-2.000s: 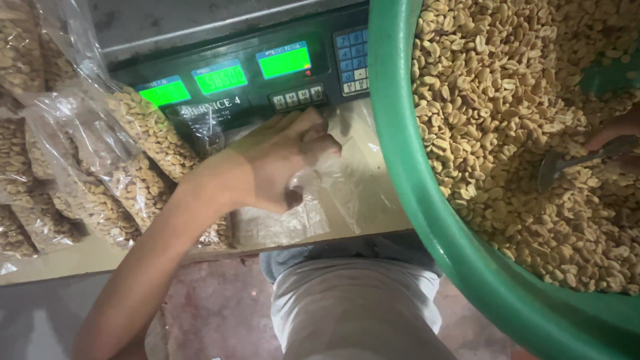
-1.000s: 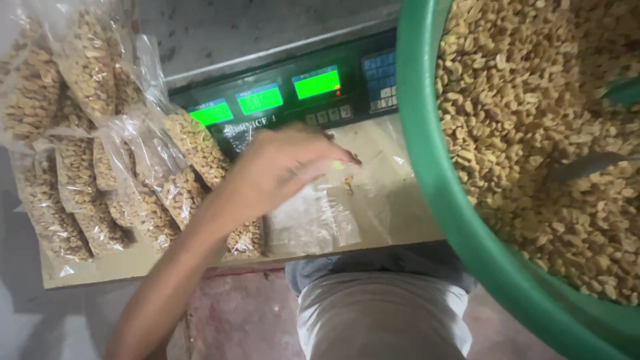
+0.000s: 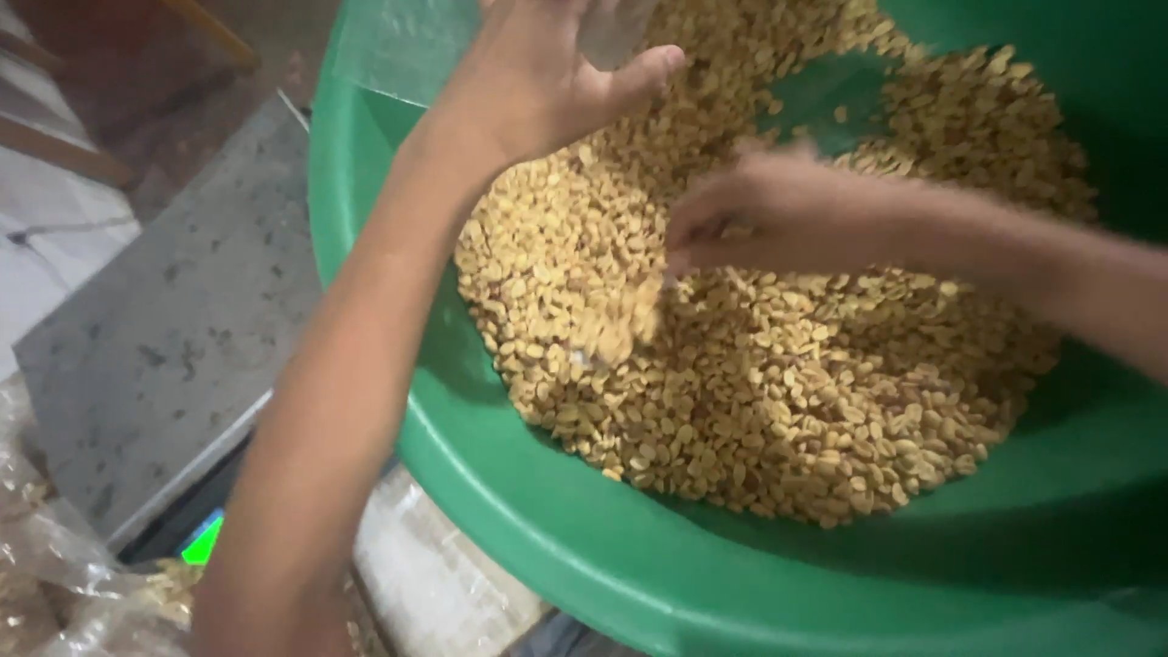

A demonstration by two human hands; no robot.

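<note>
A large green plastic basin (image 3: 529,511) holds a wide heap of shelled, split peanuts (image 3: 821,365). My left hand (image 3: 538,82) is over the basin's upper left, thumb spread, with a clear plastic bag (image 3: 401,46) held by the fingers, which the top edge partly cuts off. Low over the peanuts, my right hand (image 3: 757,214) comes in from the right, blurred and closed around what seems to be a spoon's handle. The spoon's bowl is blurred, with loose peanuts (image 3: 630,319) at it.
Left of the basin lies the scale's grey metal platform (image 3: 192,301), its lit green display (image 3: 203,540) partly behind my left forearm. Clear bags of peanuts (image 3: 100,593) lie at the lower left. Light-coloured plastic (image 3: 438,557) lies beside the basin's lower left rim.
My left hand has gone from the tabletop in front of the scale to above the basin, with a clear bag. The right hand has come further into view. The view has swung right.
</note>
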